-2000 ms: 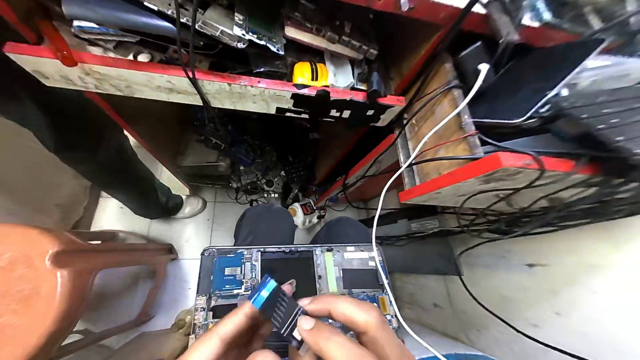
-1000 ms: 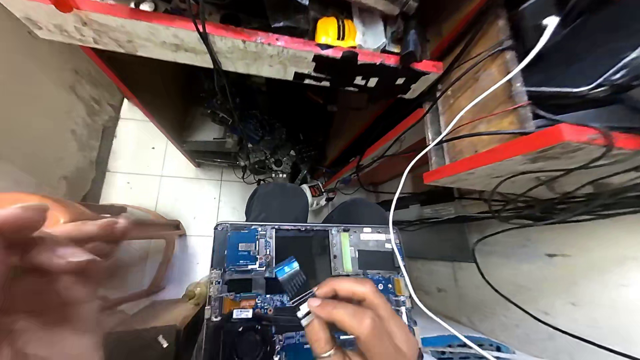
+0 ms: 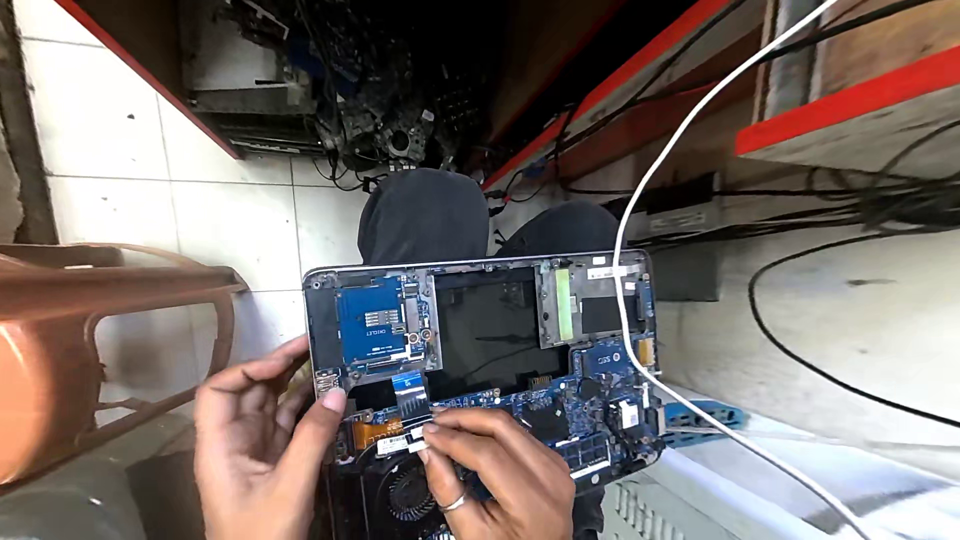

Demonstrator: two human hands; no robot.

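Note:
An opened laptop chassis (image 3: 487, 262) rests on the person's lap, its blue circuit boards and black fan (image 3: 409, 491) exposed. My right hand (image 3: 502, 472), with a ring on one finger, pinches the lower end of a flat ribbon cable (image 3: 410, 397) between thumb and fingertips. The cable's blue end lies over the lower edge of the upper-left blue board (image 3: 371, 319). My left hand (image 3: 270, 442) grips the chassis at its left edge, thumb on top beside a metal port and fingers partly hidden behind the edge.
A white cable (image 3: 667, 150) hangs across the chassis's right side. An orange plastic stool (image 3: 150, 285) stands at left on the tiled floor. Red-edged shelving (image 3: 847, 97) is at upper right, with black cables (image 3: 765, 292) along the wall. Loose electronic parts (image 3: 375, 112) lie beneath the desk.
My left hand, away from the laptop at the left one second ago, is now at the chassis's left edge. My right hand still holds the ribbon cable. The view has moved closer to the laptop.

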